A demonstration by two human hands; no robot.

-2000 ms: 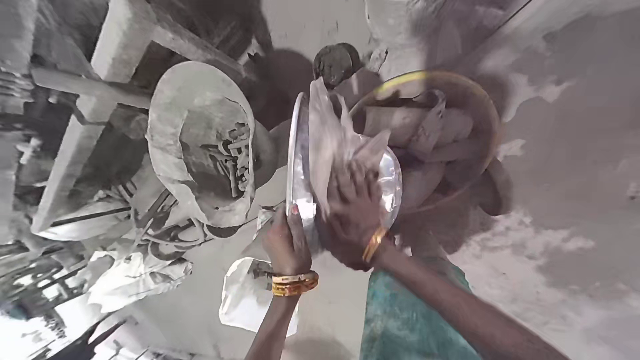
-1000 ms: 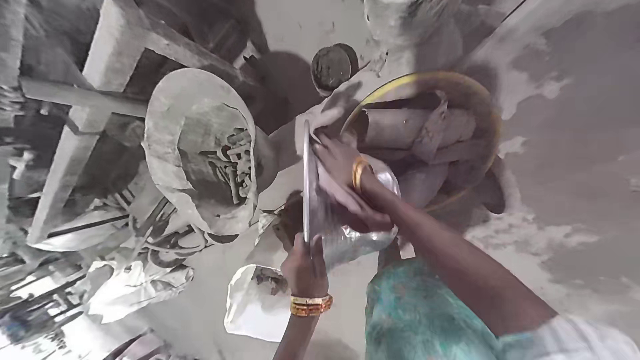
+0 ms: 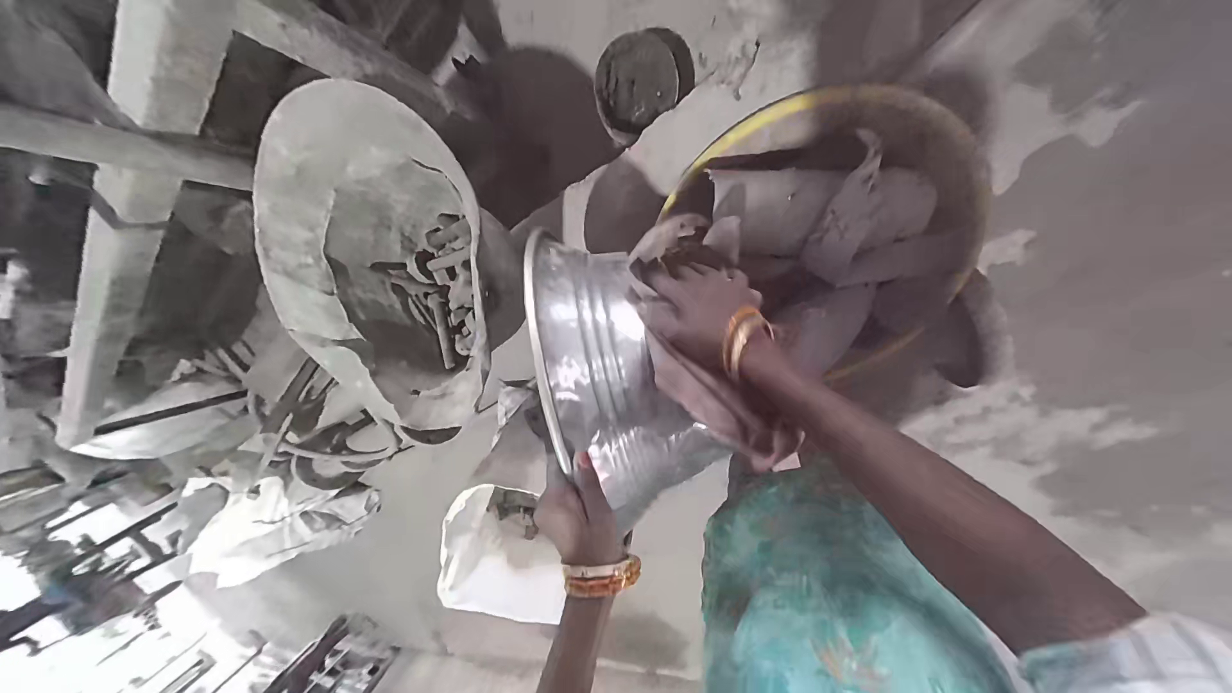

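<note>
A shiny ribbed metal pot (image 3: 602, 361) is tilted on its side in front of me, its rim toward the left. My left hand (image 3: 582, 515) grips the lower part of that rim, thumb on the outer wall. Against the pot's outer side, near its base, my right hand (image 3: 698, 303) presses a pale cloth (image 3: 712, 395), part of which hangs below the fingers. The pot's inside is hidden from view. Just behind my right hand stands a wide round tub with a yellow rim (image 3: 770, 111), holding pale folded pieces that I cannot identify.
At left stands a large pale container (image 3: 308, 125) with short stick-like pieces inside. A small round container (image 3: 635, 87) is at the top. Below lies a white bag (image 3: 491, 577). A wooden frame (image 3: 144, 154) and clutter fill the far left. Teal clothing (image 3: 818, 577) covers my lap.
The pot has been turned, so its ribbed outer wall now faces me. My right hand and the cloth have moved onto that outer side. My left hand still holds the rim.
</note>
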